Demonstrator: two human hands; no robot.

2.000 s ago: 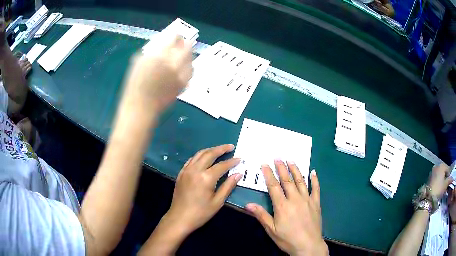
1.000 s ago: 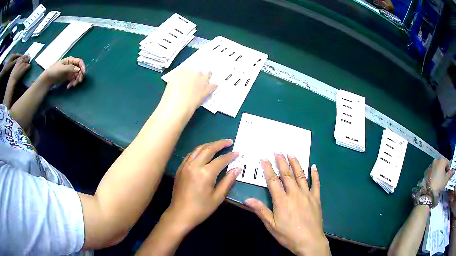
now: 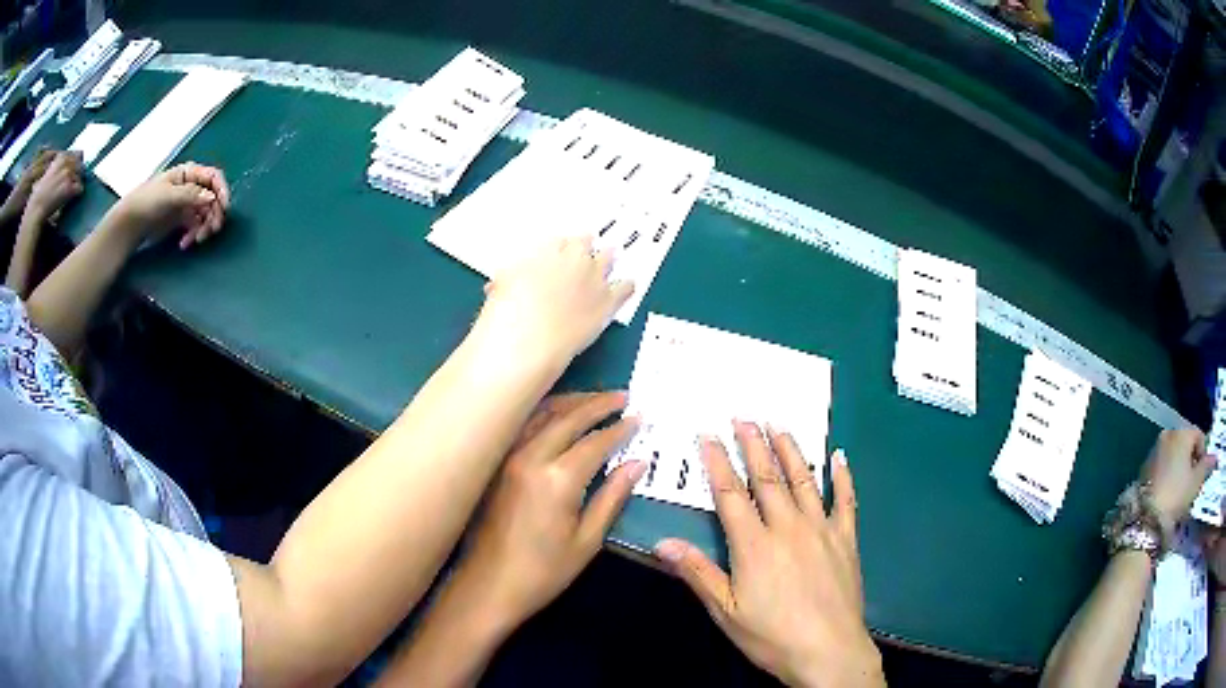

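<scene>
A white, squarish part-folded sheet [image 3: 733, 383] lies flat near the bench's front edge, with short black dashes along its near side. My left hand [image 3: 551, 491] rests at the sheet's left side, fingertips on its edge, the wrist partly hidden by a neighbour's forearm. My right hand [image 3: 787, 551] lies palm down with spread fingers on the sheet's near right part. Neither hand grips or lifts the sheet; both press on it.
A neighbour's arm [image 3: 403, 444] reaches across from the left to the sheet stock [image 3: 538, 182]. A folded stack [image 3: 444, 121] stands behind it. Two folded leaflet stacks [image 3: 937, 329] [image 3: 1042, 430] stand right. Another worker's braceleted wrist [image 3: 1140, 524] is at far right. A tape strip [image 3: 807, 229] crosses the bench.
The neighbour's hand has moved from the folded stack at the left to the near part of the sheet stock. My hands and the sheet under them have hardly moved.
</scene>
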